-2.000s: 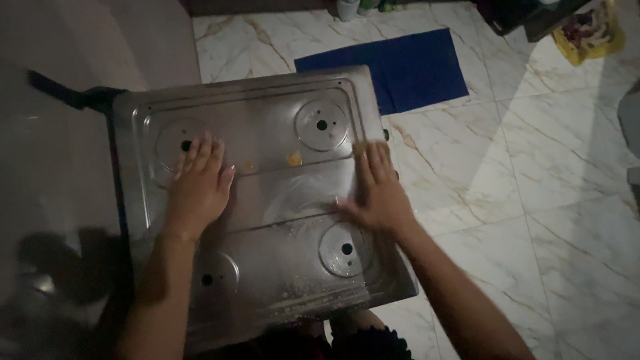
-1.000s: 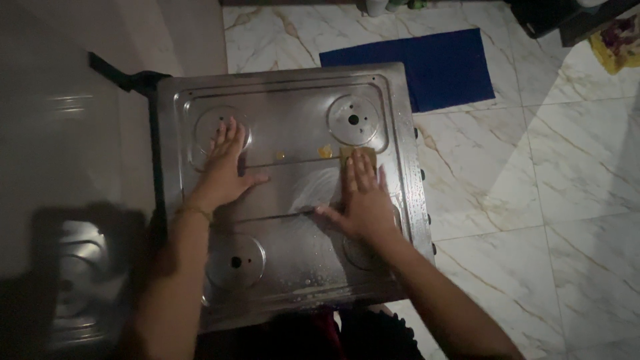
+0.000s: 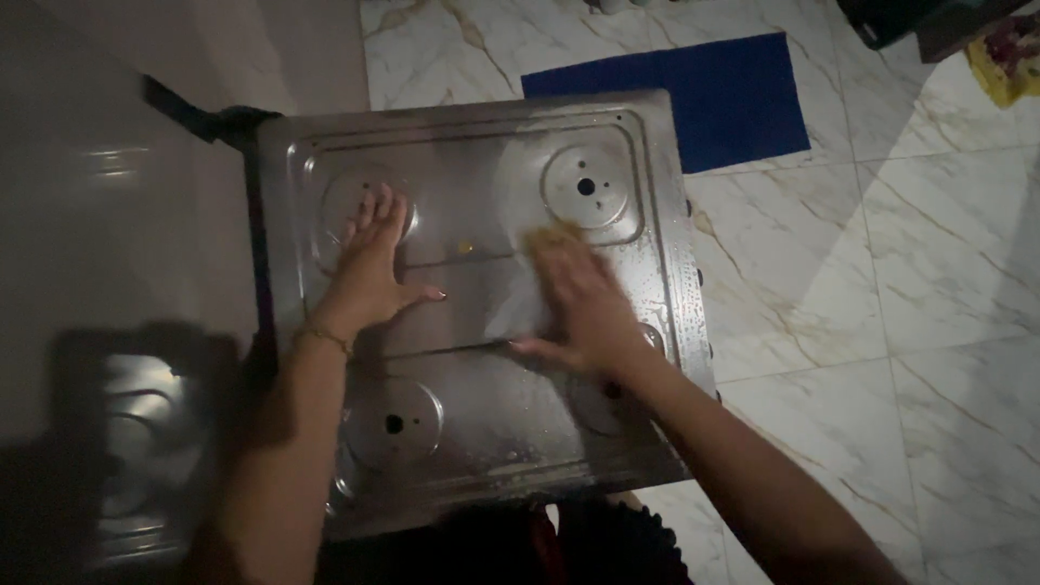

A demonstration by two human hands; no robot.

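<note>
A wet stainless steel stove top (image 3: 455,309) with several round burner recesses lies below me, its burners off. My left hand (image 3: 372,260) rests with fingers spread on the upper left part, over a burner recess, and holds nothing. Under the fingertips of my right hand (image 3: 581,305), blurred by motion, is a yellowish sponge or pad (image 3: 552,236), pressed on the steel just below and left of the upper right recess. A small yellow-orange spot (image 3: 465,246) lies on the steel between my hands. Part of the pad is hidden by my fingers.
A dark hinge arm (image 3: 195,110) stands at the stove's upper left corner, beside a pale reflective surface. Dark knobs (image 3: 700,278) line its right edge. Beyond lie a blue mat (image 3: 731,106) on marbled floor tiles (image 3: 796,268) and a yellow item (image 3: 1003,65) at the upper right.
My right hand has moved left with the pad from the stove's right edge, to the place where a second yellow-orange spot showed before. My left hand stays on the upper left part.
</note>
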